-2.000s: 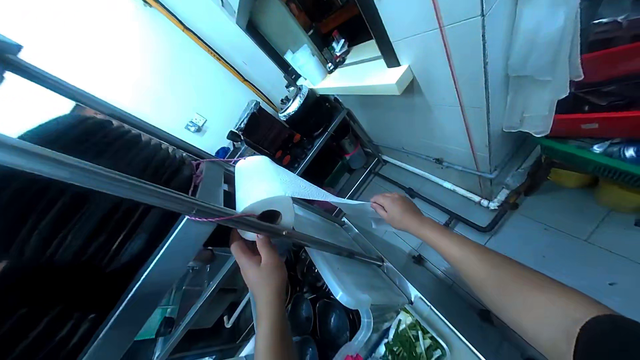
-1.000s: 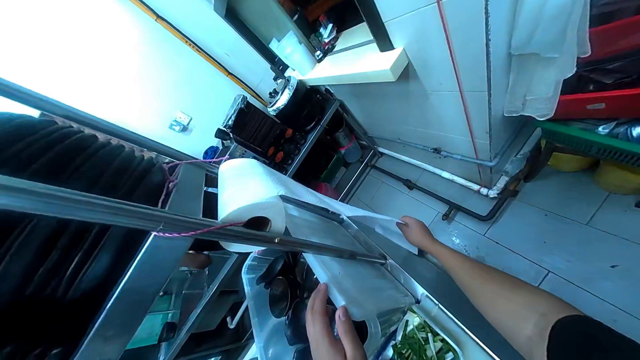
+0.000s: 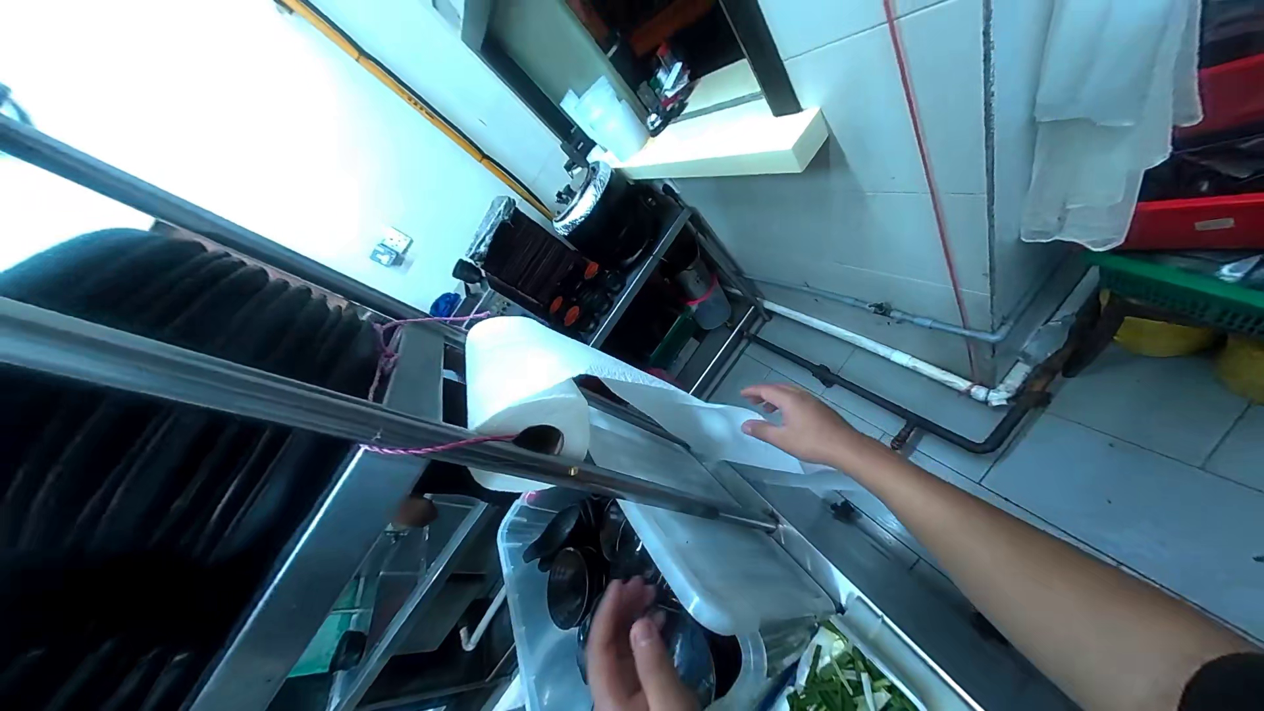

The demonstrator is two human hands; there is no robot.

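Note:
A large white paper roll rests on the metal rack, its core facing me behind a metal rail. Its loose sheet stretches right across the rack's edge. My right hand is at the far part of that sheet, fingers apart; whether they touch it is unclear. Low in the view, my left hand has its fingers apart and empty, above a clear plastic tub of dark bowls. A translucent lid lies partly over the tub.
Stacked dark plates fill the left side. Cut green vegetables sit at the bottom. Beyond the rack are a lower shelf with a foil-rimmed pot, a pale ledge, floor pipes, and at right a green crate under red trays.
My left hand has left the roll and moved down over the tub. My right hand pulled the sheet out to the right; its fingers are now spread.

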